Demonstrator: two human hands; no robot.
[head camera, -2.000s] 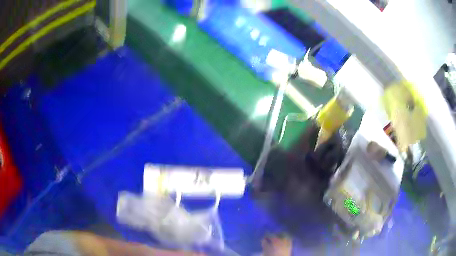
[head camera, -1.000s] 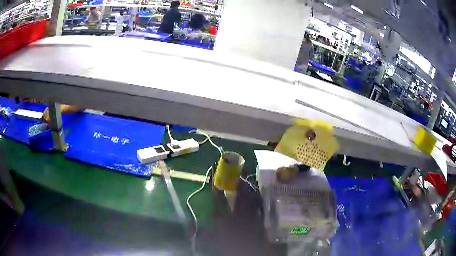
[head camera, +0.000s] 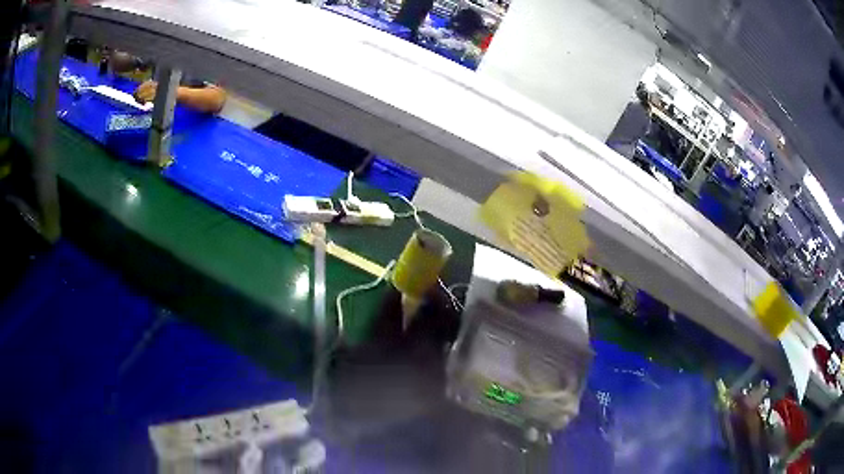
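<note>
A white supply power strip (head camera: 231, 424) with dark sockets lies on the blue sheeting at the bottom left, cut off by the lower edge. Whitish shapes sit against its near side, too blurred to name surely. The grey bench meter (head camera: 518, 361) with green digits stands right of centre, on or beside a large dark box (head camera: 389, 384). A short dark-handled tool (head camera: 529, 293) lies on top of the meter. Neither of my hands is in view.
A yellow roll (head camera: 421, 262) stands beside the meter. A second white strip (head camera: 338, 211) lies across the green surface (head camera: 204, 255). A white overhead shelf (head camera: 389, 102) crosses the view with a yellow tag (head camera: 537, 222) hanging. Another person's arm (head camera: 199, 97) is at upper left.
The view has swung up from the blue sheeting to the shelf, then partly down again. The supply strip, out of view one second ago, shows again at the bottom.
</note>
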